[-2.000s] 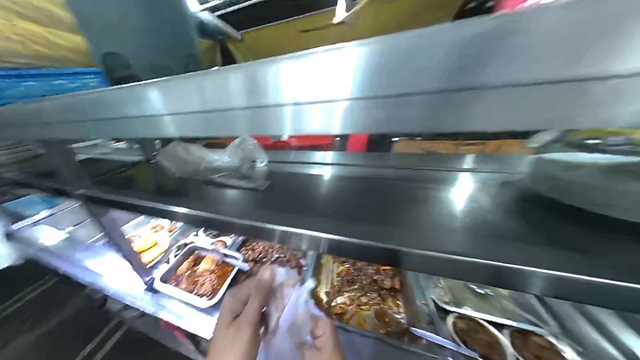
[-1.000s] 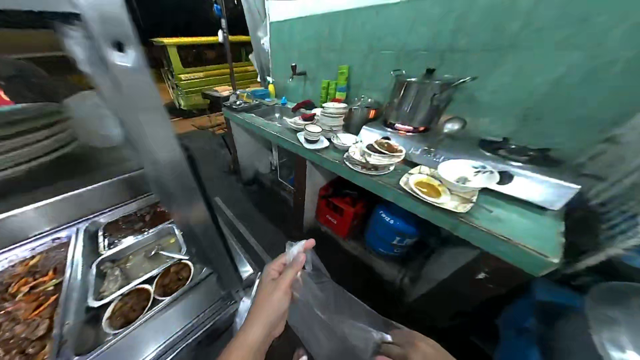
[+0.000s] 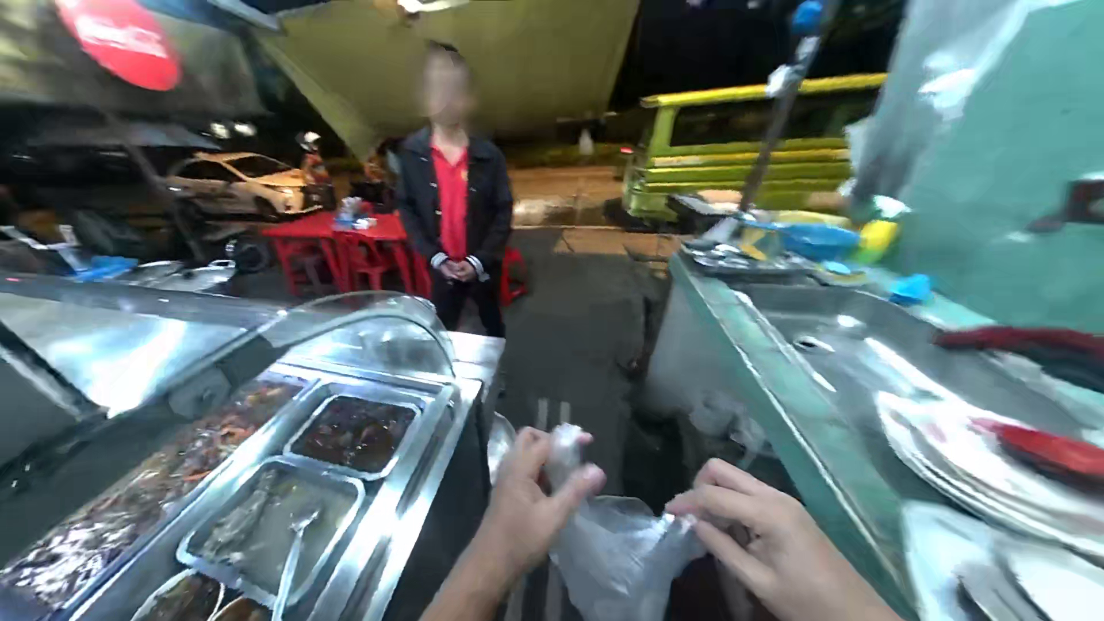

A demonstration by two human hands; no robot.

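A clear plastic bag (image 3: 617,552) hangs between my two hands, low in the middle of the view. My left hand (image 3: 539,496) pinches its gathered upper part between thumb and fingers. The fingertips of my right hand (image 3: 742,526) grip the bag's other edge. To the left, beyond my left hand, metal trays of cooked food stand in the steel counter: one with dark food (image 3: 354,434), one with pale liquid and a spoon (image 3: 274,526), and a long one with mixed food (image 3: 164,483).
A person in a dark jacket (image 3: 454,198) stands ahead, near a red plastic table (image 3: 345,228). On the right runs a green counter (image 3: 776,414) with a steel sink (image 3: 897,371) and stacked plates (image 3: 975,466). A dark floor (image 3: 569,319) lies between the counters.
The view has swung from the food counter across the stove counter to the walkway and street. The bag, bunched at first, now hangs stretched between my hands, which are closer together than one second ago.
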